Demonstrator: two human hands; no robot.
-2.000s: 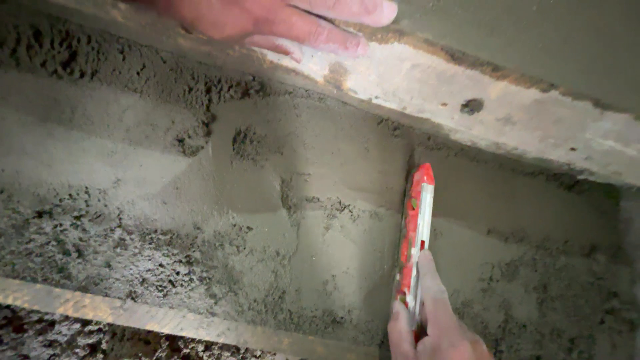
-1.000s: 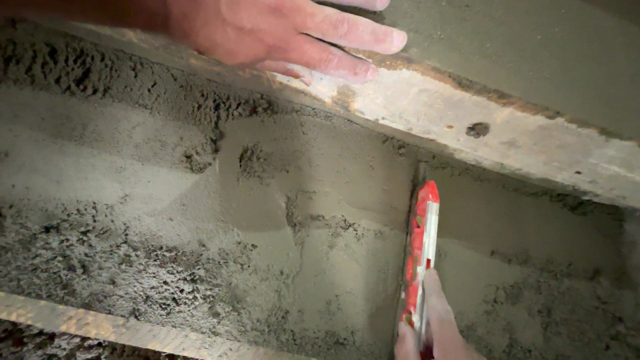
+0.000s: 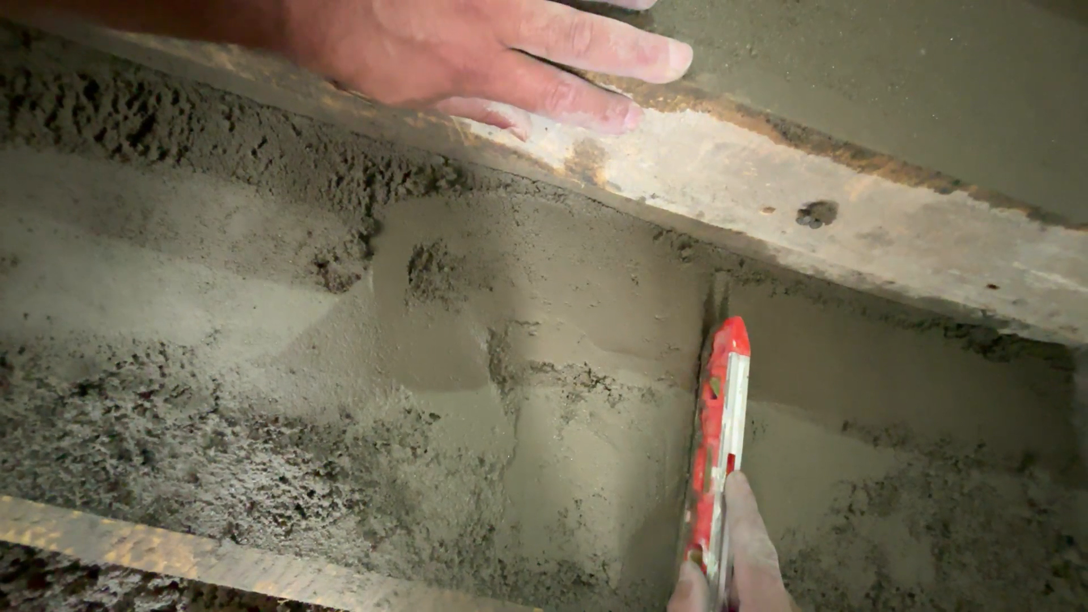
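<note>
My left hand (image 3: 476,51) lies flat with spread fingers on a worn wooden board (image 3: 731,170) that runs aslant across the upper part of the view. At the lower right, my right hand (image 3: 739,552) grips a red and silver tool, perhaps a small spirit level (image 3: 722,425), smeared with mortar. Its red tip points up toward the board, and its long edge rests against wet grey mortar (image 3: 578,476). A short groove runs in the mortar just above the tip. Most of my right palm is outside the view.
Beyond the board is a smooth grey surface (image 3: 892,76). A narrow, mortar-stained strip (image 3: 170,544) crosses the lower left. Rough, pitted mortar (image 3: 255,459) lies between the strip and the board, with smoother patches beside it.
The red and silver tool has moved down, away from the board, in my right hand's grip. A groove now shows above its tip. My left hand stays on the board; the view has shifted slightly.
</note>
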